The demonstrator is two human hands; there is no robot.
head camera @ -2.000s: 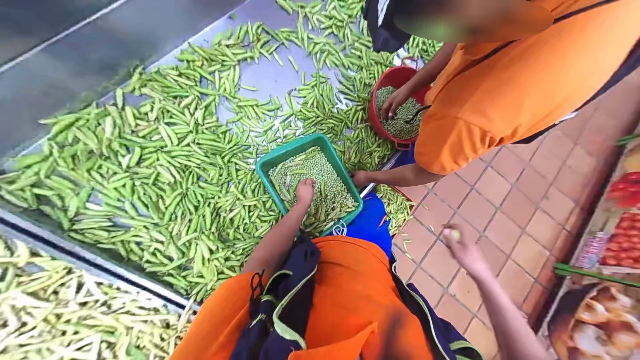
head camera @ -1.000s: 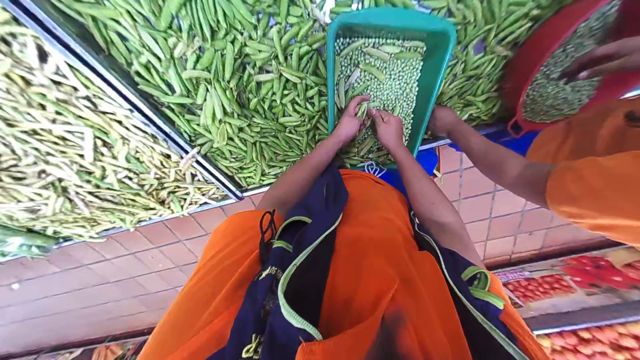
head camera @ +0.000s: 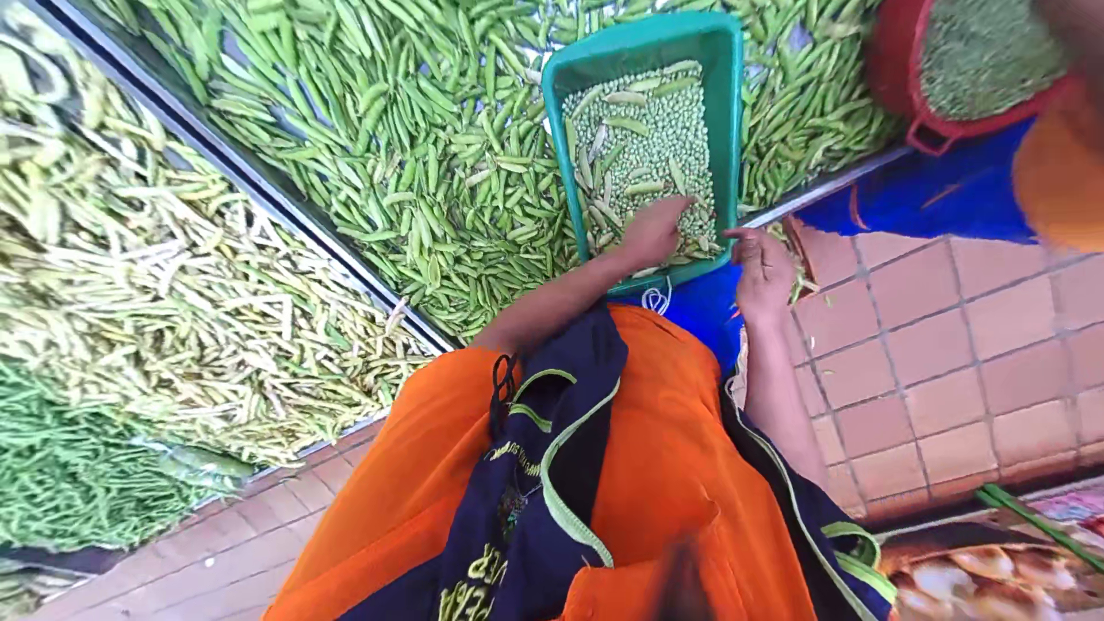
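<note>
A green plastic basin holds shelled peas with several pea pods lying on top. My left hand is over the near part of the basin, its fingers down at the peas; whether it holds a pod I cannot tell. Just outside the basin's right wall is my right hand, its fingers curled; what is in it, if anything, cannot be made out. White string hangs at the basin's near edge. Green pea pods are spread around the basin.
A metal divider separates the pea pods from paler bean pods. Green beans lie at far left. At upper right a co-worker's arm and orange sleeve are beside a red basin of peas. Tiled floor shows at right.
One second ago both my hands were together over the basin. Now they are apart, the right one outside its right wall. Two seconds ago my right hand was out over the floor.
</note>
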